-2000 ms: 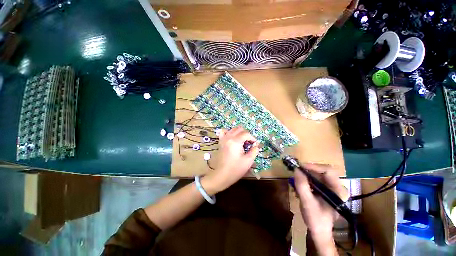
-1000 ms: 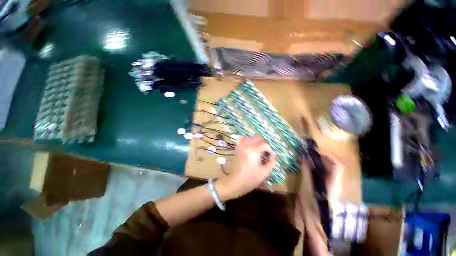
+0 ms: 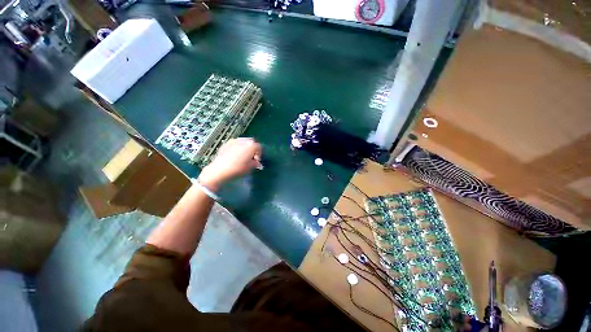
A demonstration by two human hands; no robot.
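Note:
My left hand (image 3: 234,161) is over the green mat beside the stack of circuit board panels (image 3: 210,117). Its fingers are curled; whether anything is in them is hidden. The green-and-cream PCB panel (image 3: 424,259) lies on the cardboard sheet (image 3: 321,262) at lower right. Thin dark leads with white discs (image 3: 352,279) lie along its left side. The soldering iron (image 3: 492,298) shows at the bottom right, tip upward, its lower part cut off by the edge. My right hand is out of view.
A bundle of black leads with pale discs (image 3: 337,139) lies on the mat between stack and cardboard. A round tin (image 3: 536,299) stands right of the panel. A cardboard screen (image 3: 512,123) rises at right. A white box (image 3: 123,58) sits at the far left edge.
The view has swung left. My left hand has left the PCB panel and moved to the panel stack. My right hand has gone out of the picture.

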